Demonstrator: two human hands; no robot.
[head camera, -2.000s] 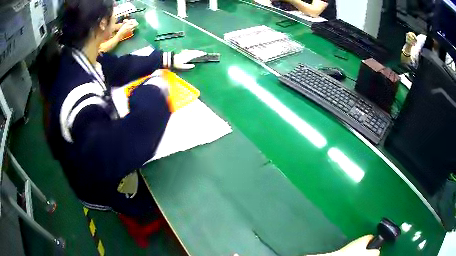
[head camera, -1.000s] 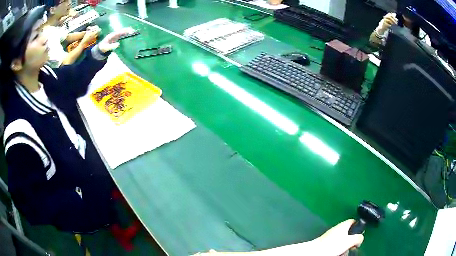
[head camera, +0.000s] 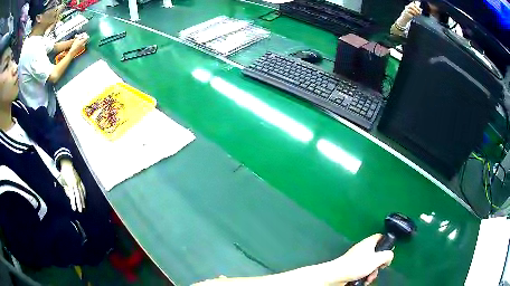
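Observation:
My left hand is bare and shut around the grip of a black handheld barcode scanner at the lower right. Its bare forearm enters along the bottom edge. The scanner's rounded head tilts up and right above the glossy green strip; part of the grip is hidden by my fingers. Two black phone mid-frames, one nearer and one farther, lie apart on the green surface at the upper left. My right hand is out of the picture.
A neighbouring person sits at left beside a yellow parts tray on white paper. Beyond are pale strips, a keyboard, a brown box and a black monitor. A white board stands lower right.
The view has turned, shifting the scene leftward. The neighbour's arm has drawn back from the strip, and two mid-frames now show there. My left hand keeps the scanner.

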